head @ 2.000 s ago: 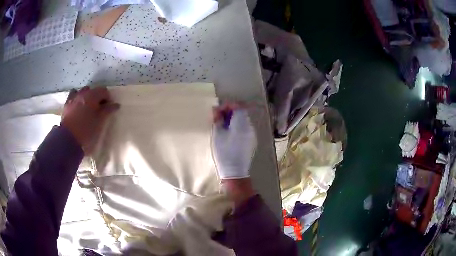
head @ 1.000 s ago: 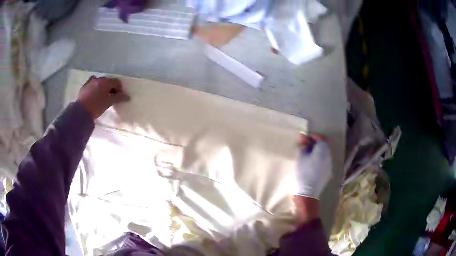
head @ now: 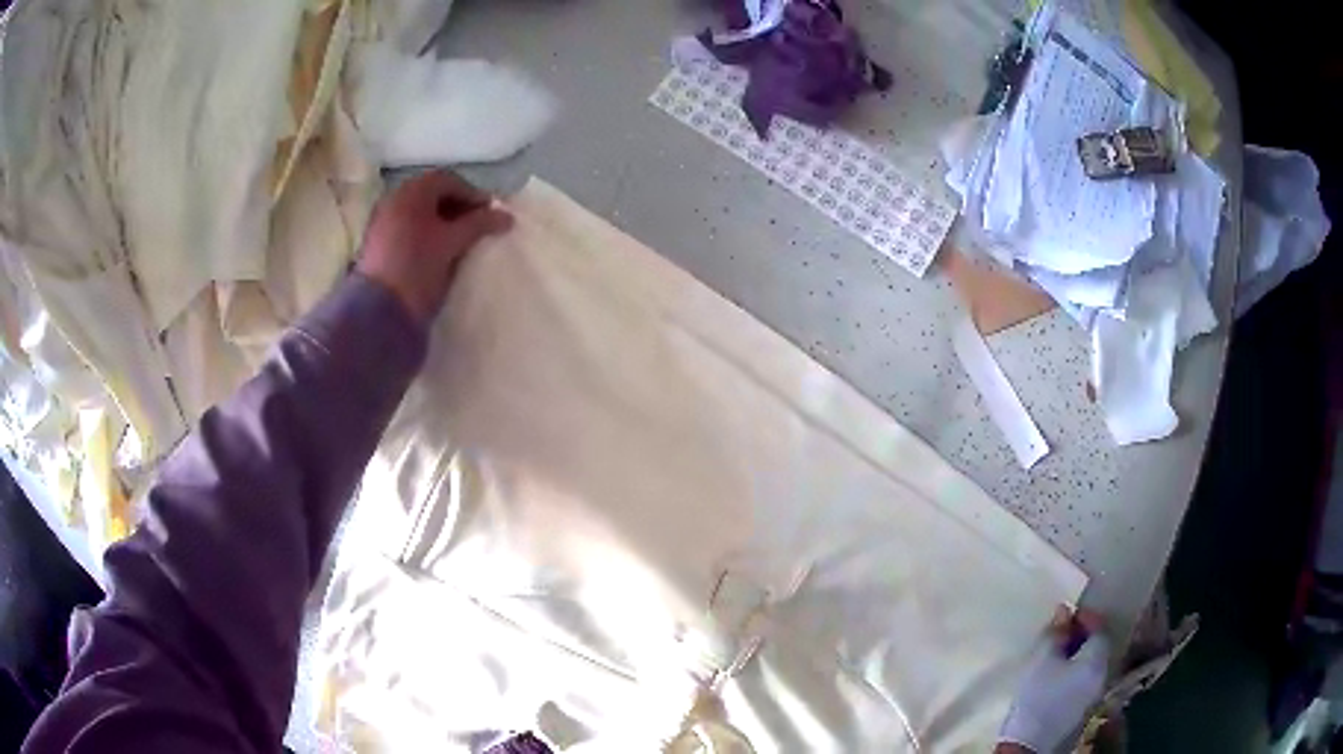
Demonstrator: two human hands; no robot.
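A cream garment piece lies spread on the grey speckled table, its straight folded edge running from upper left to lower right. My left hand, bare, pinches its upper left corner. My right hand, in a white glove with bare fingertips, is at the right corner and holds the cloth edge there; it is low in the picture. A small dark purple thing, perhaps the pen, shows at its fingers. Stitched lines and loose threads show on the lower part of the cloth, partly under glare.
A pile of cream pieces is at the left. Beyond the folded edge lie a printed sheet, a purple scrap, a brown card piece, a white strip and stacked papers with a small metal object on top.
The view has swung left, showing the cream pile and more papers. The cloth now looks more slanted and spread wider. My left hand is at its upper left corner; my right hand remains at the right corner.
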